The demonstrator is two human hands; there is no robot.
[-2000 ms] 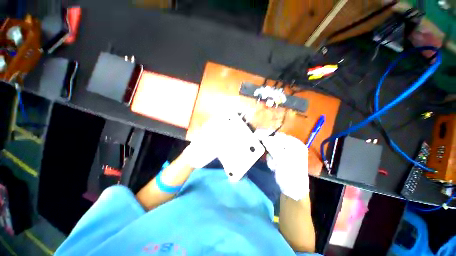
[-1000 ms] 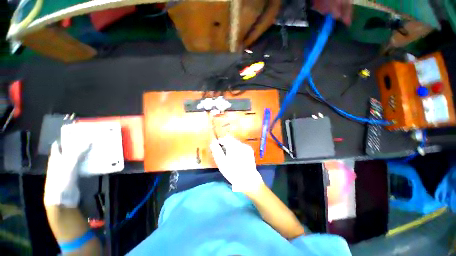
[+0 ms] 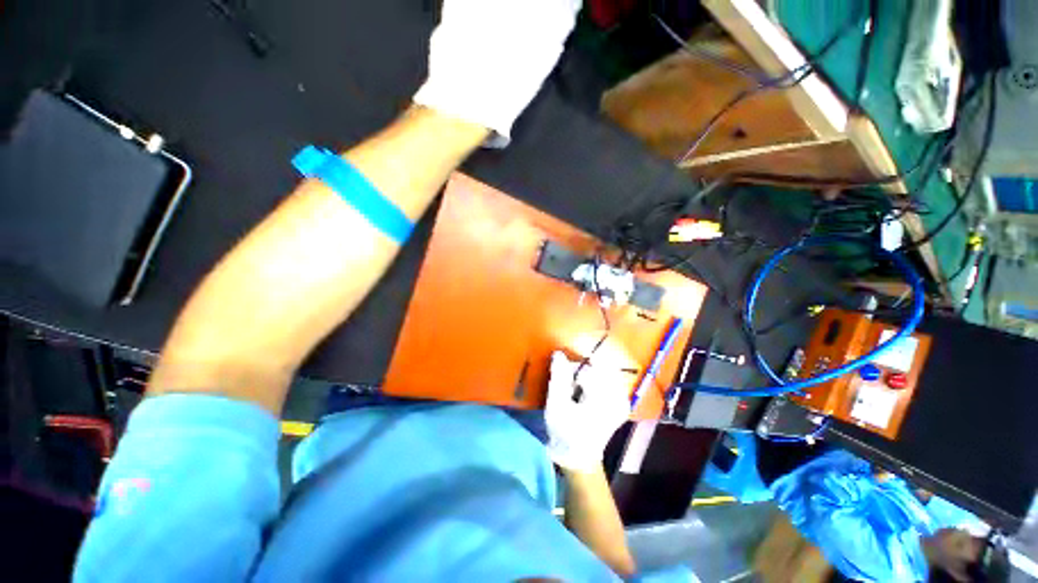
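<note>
The orange-brown test board point(image 3: 472, 308) lies tilted in view, with a dark bar of white-silver connectors point(image 3: 609, 282) near its upper edge. My gloved right hand point(image 3: 586, 412) is at the board's lower right, its fingers closed on a thin black lead point(image 3: 596, 351) that runs up toward the connectors. My gloved left hand point(image 3: 501, 57) is stretched out at the top edge, partly cut off; whether it holds anything cannot be seen. The blue marker pen point(image 3: 657, 364) lies right of my right hand. A dark set-top box point(image 3: 85, 199) lies at far left.
Another dark box point(image 3: 715, 389) lies right of the board. A blue cable point(image 3: 920, 298) loops around toward the orange control box point(image 3: 859, 370). Red, yellow and white plugs point(image 3: 694, 230) lie behind the board. A wooden shelf point(image 3: 757, 131) stands beyond. A person in blue point(image 3: 854, 512) is at lower right.
My left hand has moved from the white-looking box at the left up to the top edge, and that box is no longer seen in it. My right hand stays over the board. The view has turned.
</note>
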